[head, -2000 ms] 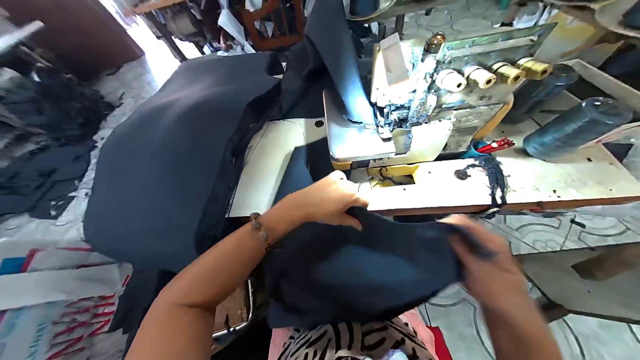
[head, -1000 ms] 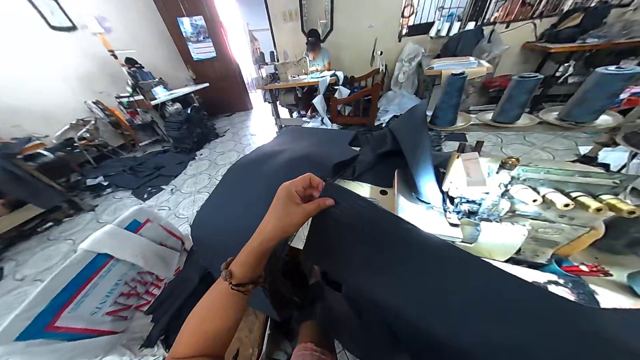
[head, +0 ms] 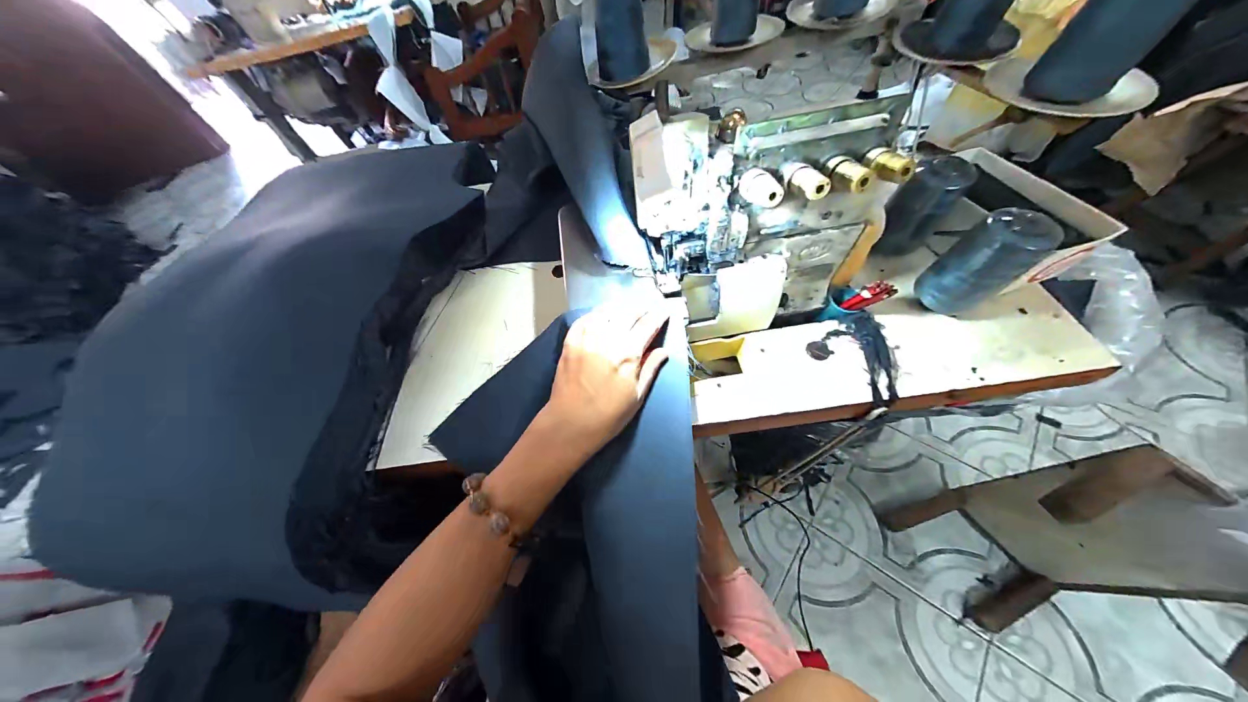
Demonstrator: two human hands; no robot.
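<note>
Dark navy fabric (head: 643, 487) runs from the overlock sewing machine (head: 770, 205) down over the table's front edge. My left hand (head: 606, 363) lies on it just in front of the presser foot, with thumb and fingers closed on the cloth and a beaded bracelet at the wrist. Beyond the foot, a fabric strip (head: 575, 146) extends toward the back. My right hand does not show; a bit of skin is visible beside the hanging cloth, low in the picture.
A large dark fabric pile (head: 224, 361) covers the left side. Right of the machine stand thread cones (head: 990, 261), a small blue cup (head: 840, 304) with red-handled snips, and a cardboard box (head: 1053, 195). A wooden stool (head: 1102, 526) stands at the lower right.
The view has swung back down to the machine. My left hand, earlier raised with the fabric edge, is now down by the presser foot. The cloth that was spread across to the right now hangs downward.
</note>
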